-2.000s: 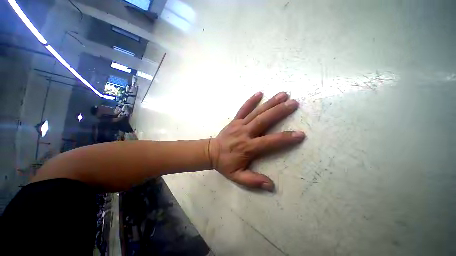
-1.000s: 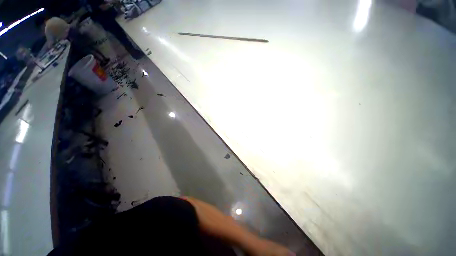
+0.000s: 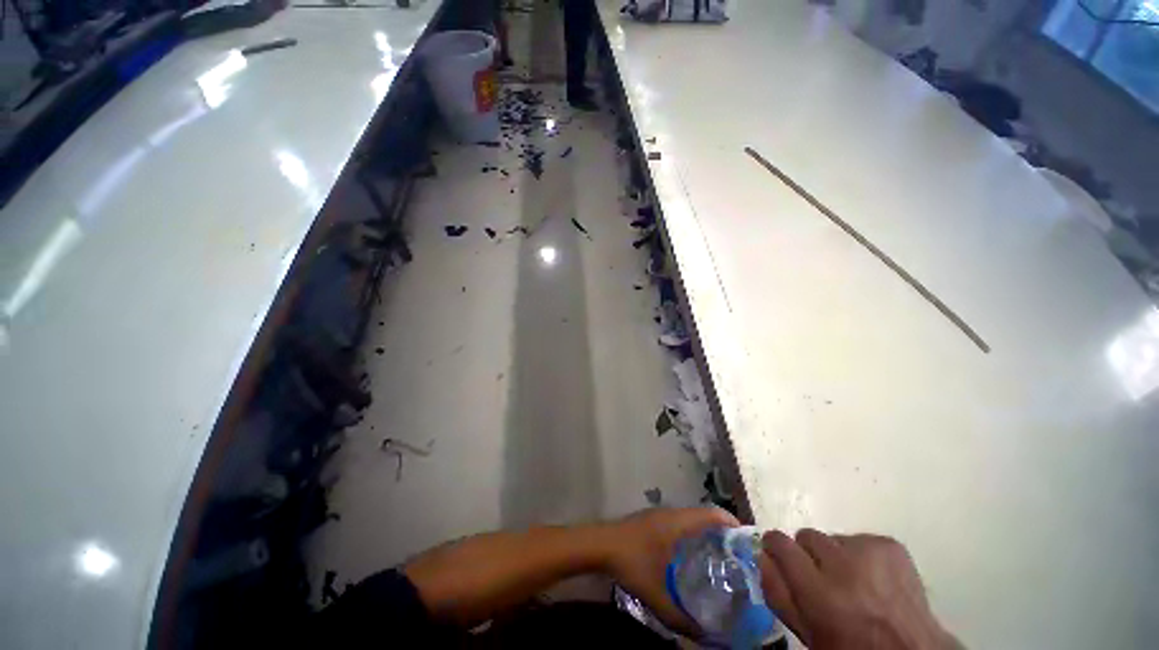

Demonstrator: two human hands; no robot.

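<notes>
A clear plastic water bottle with blue parts (image 3: 722, 587) is at the bottom, right of centre, by the near edge of the right-hand white table (image 3: 877, 444). My left hand (image 3: 655, 552) comes in from the left, below a dark sleeve, and is wrapped around the bottle's left side. My right hand (image 3: 858, 590) comes in from the lower right. Its fingers are closed on the bottle's right side near a small white part, perhaps the cap. The bottle's lower part is hidden or cut off.
A long brown strip (image 3: 871, 248) lies on the right table. Another white table (image 3: 140, 241) runs along the left. The aisle (image 3: 445, 343) between them has dark scraps, a white bin with a red-orange label (image 3: 460, 86) and a person's dark-clothed leg (image 3: 577, 51) at the far end.
The view has swung from the table top to look down the aisle. Earlier one hand lay spread flat on the table, then a forearm showed low down. Now both hands and the bottle are in view.
</notes>
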